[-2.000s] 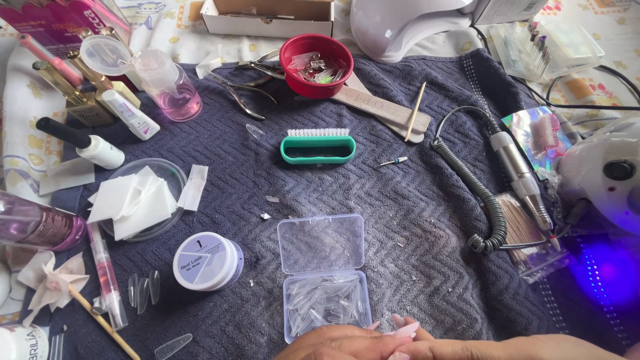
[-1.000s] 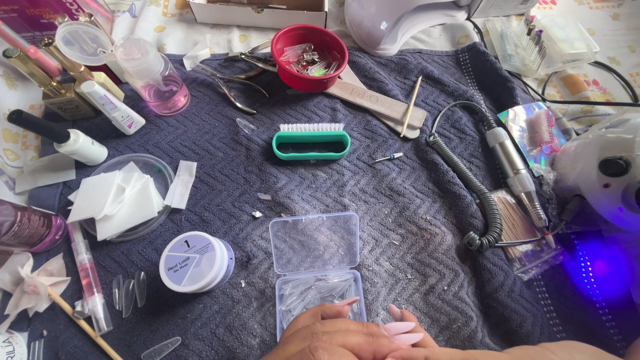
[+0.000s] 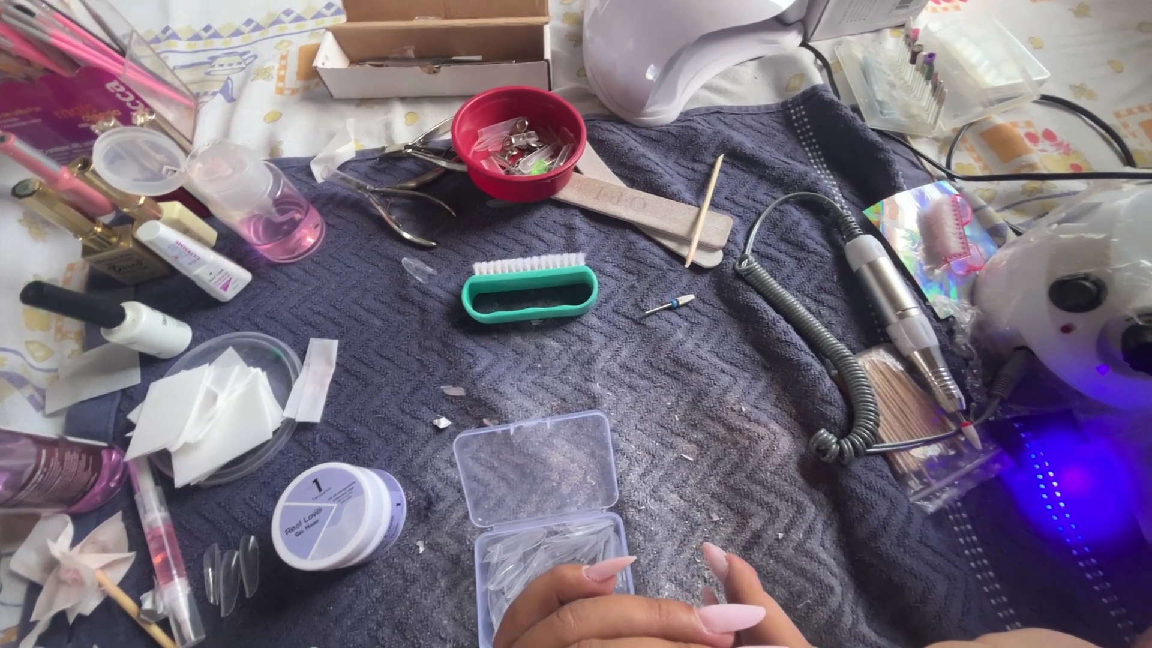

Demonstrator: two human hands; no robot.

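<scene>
At the bottom edge, my left hand (image 3: 612, 621) reaches over the near part of an open clear plastic box (image 3: 537, 468) of clear nail tips (image 3: 540, 553). Its fingers point right and bear long pale pink nails. My right hand (image 3: 754, 598) is close beside it, one finger raised; whether the hands touch or hold anything is hidden. A white gel jar (image 3: 324, 517) stands left of the box. Beyond the box lie a green nail brush (image 3: 529, 290), a blue-banded drill bit (image 3: 670, 306) and a wooden stick (image 3: 705, 211) across nail files (image 3: 639, 209).
A red bowl (image 3: 519, 184) of clips and tips sits beside cuticle nippers (image 3: 387, 202). Bottles and a dish of white wipes (image 3: 202, 414) occupy the left. A corded nail drill (image 3: 900, 306), its white machine (image 3: 1062, 279) and a white lamp (image 3: 684, 54) are rightward.
My fingers were bunched together two seconds ago; now a raised finger of my right hand stands apart from my left fingers. My left index finger has come into view over the box.
</scene>
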